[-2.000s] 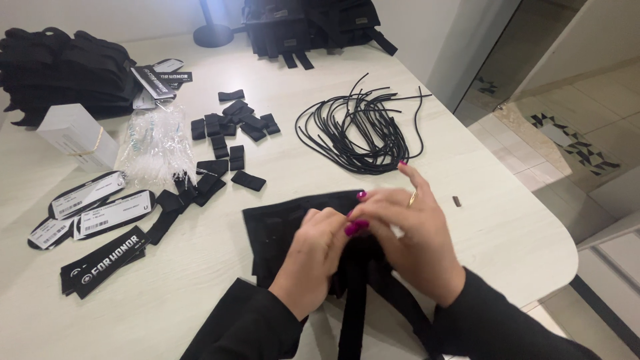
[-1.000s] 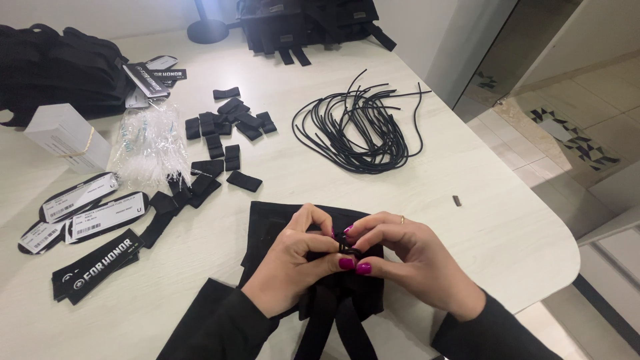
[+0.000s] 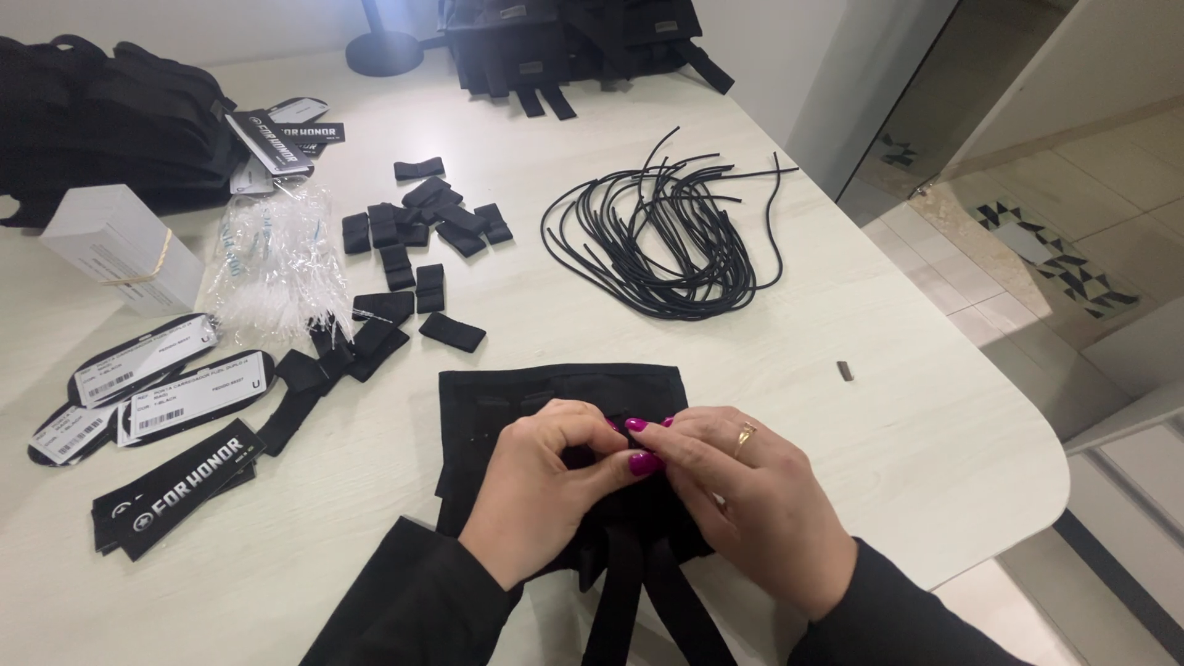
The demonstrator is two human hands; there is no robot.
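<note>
A black fabric pouch [image 3: 555,384] with two hanging straps [image 3: 614,601] lies flat at the table's near edge. Over its middle, my left hand [image 3: 546,481] pinches something small and dark between thumb and forefinger. My right hand [image 3: 754,490], with a ring on one finger, meets it there, fingertips against the same spot. Both hands hide the small piece, so its shape cannot be told. Beyond the pouch rests a loose coil of black elastic cord [image 3: 684,277].
Black webbing loops [image 3: 430,287], a bag of clear plastic fasteners [image 3: 277,268], a banded card stack [image 3: 129,250], oval labels [image 3: 194,398] and printed tags [image 3: 190,490] lie left. Black pouches [image 3: 527,65] and a lamp base [image 3: 384,54] stand behind. A small dark scrap [image 3: 844,371] lies right.
My right hand's fingers were raised and spread two seconds ago; they have since closed in beside my left fingertips. Both hands stay over the pouch.
</note>
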